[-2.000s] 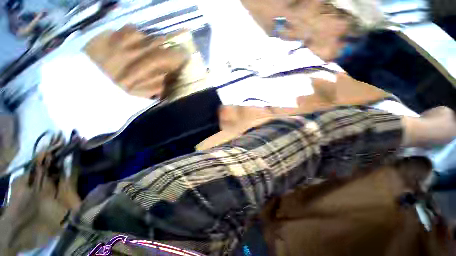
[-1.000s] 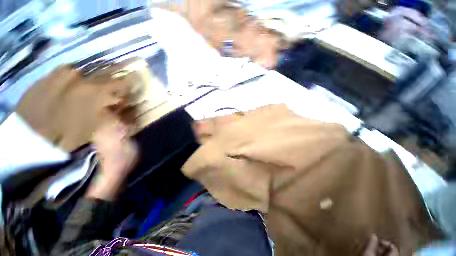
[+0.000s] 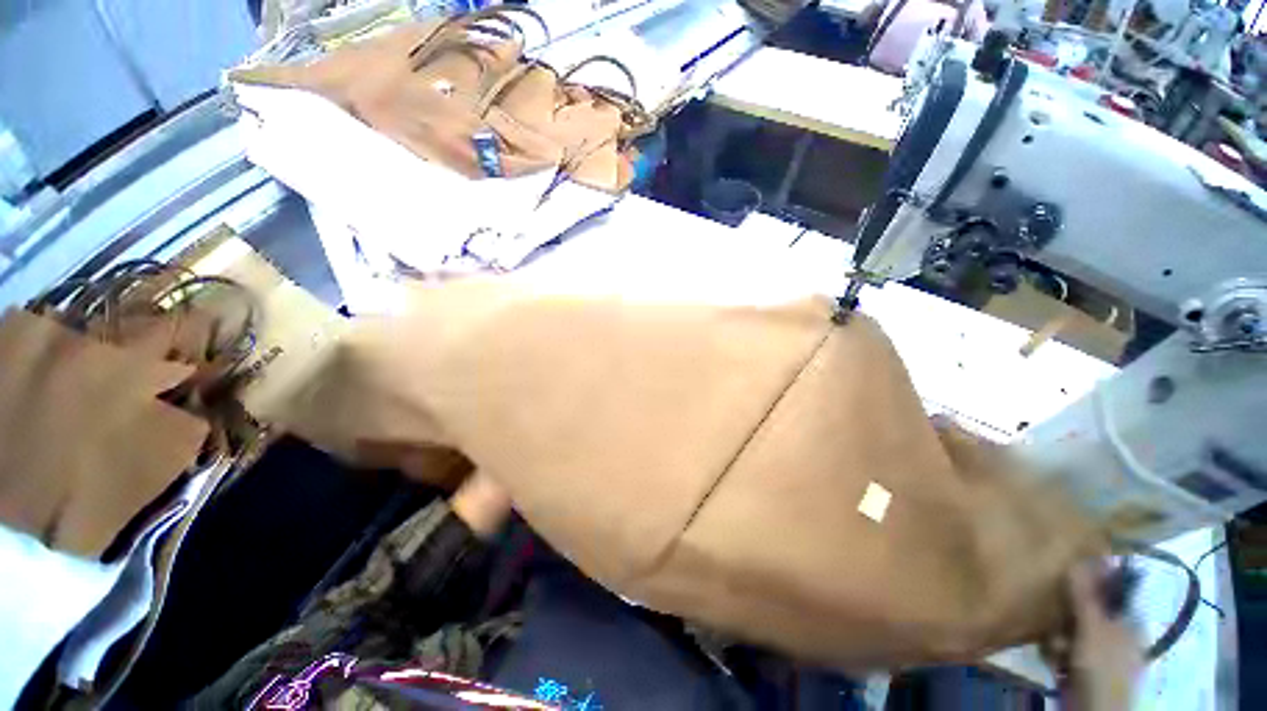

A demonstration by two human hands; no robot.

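Observation:
The tan bag panel (image 3: 611, 403) spreads across the middle, its left end blurred. A thin dark seam runs down from the needle area, and a small pale label (image 3: 874, 502) lies right of it. The panel's top edge is at the presser foot (image 3: 845, 299); whether it is clamped cannot be told. My left hand (image 3: 481, 503) shows only as a bit of skin below the panel's left part; its fingers are hidden. My right hand (image 3: 1105, 632), blurred, grips the panel's lower right edge, with a small dark thing beside the fingers.
The off-white sewing machine (image 3: 1084, 181) stands at the right on a white table (image 3: 667, 257). Stacked brown bag pieces with white backing (image 3: 97, 445) lie at left beside cardboard (image 3: 299, 333). More handled bag pieces (image 3: 403, 90) are piled at the back. A dark cup-like object (image 3: 730, 199) stands behind.
The view has turned right, bringing the machine in. The panel has spread out and its top edge has come to the presser foot. My left hand has left the left pile and gone under the panel.

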